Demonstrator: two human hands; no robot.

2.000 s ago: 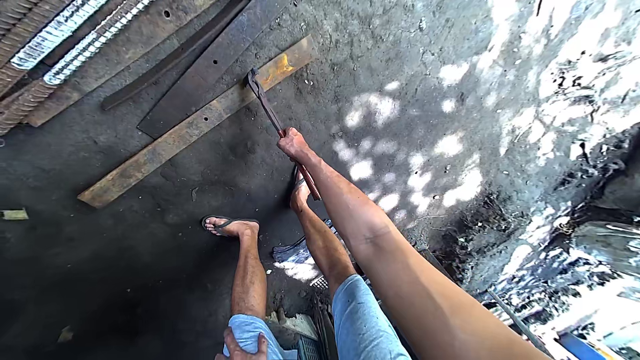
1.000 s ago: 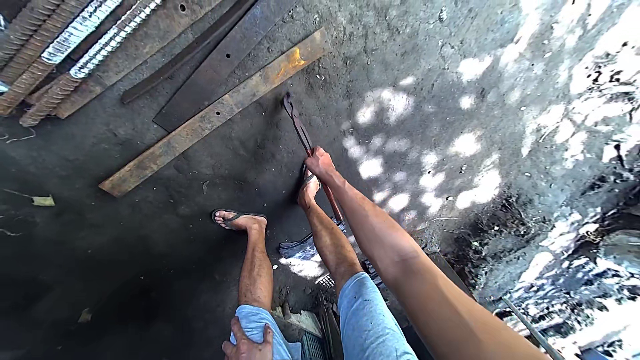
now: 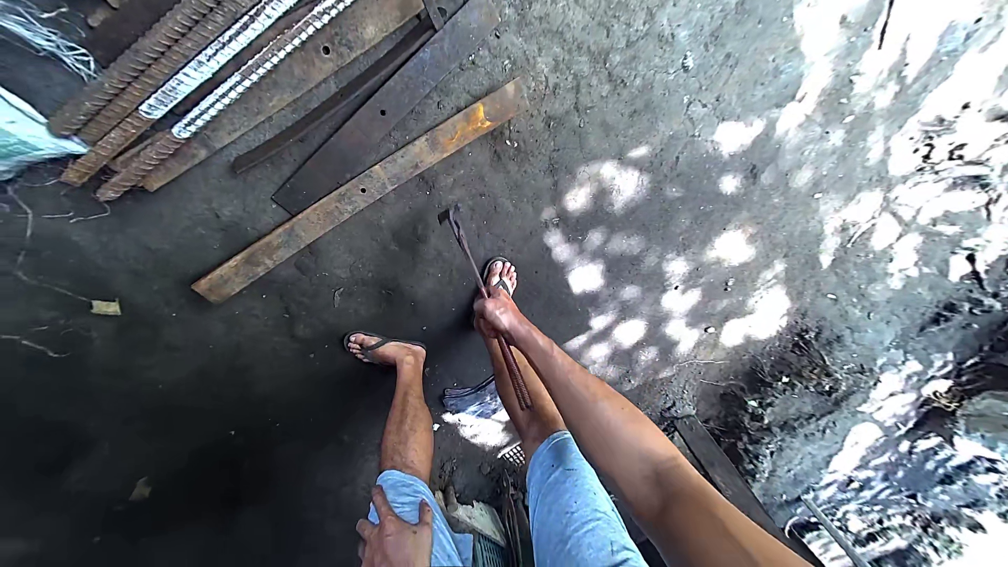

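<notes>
My right hand [image 3: 498, 313] is closed around a long iron tool, apparently tongs [image 3: 469, 250], with a ribbed rebar handle. Its dark, hooked tip points up the view over the dirt floor, apart from a rusty flat steel bar [image 3: 315, 223]. That bar lies slantwise, with holes and an orange patch near its upper right end. My left hand [image 3: 398, 531] rests on my left knee over the blue shorts, fingers apart, holding nothing.
Dark flat steel plates [image 3: 378, 118], a long rusty bar [image 3: 307, 67] and several rebar rods [image 3: 169, 130] lie at upper left. My sandalled feet stand below the flat bar. Folded cloth [image 3: 472, 396] lies between my legs; a dark board [image 3: 728, 472] is at lower right.
The tool's tip was at the flat bar near the orange patch two seconds ago; my right hand has drawn it back toward my feet. My left hand stays on the knee.
</notes>
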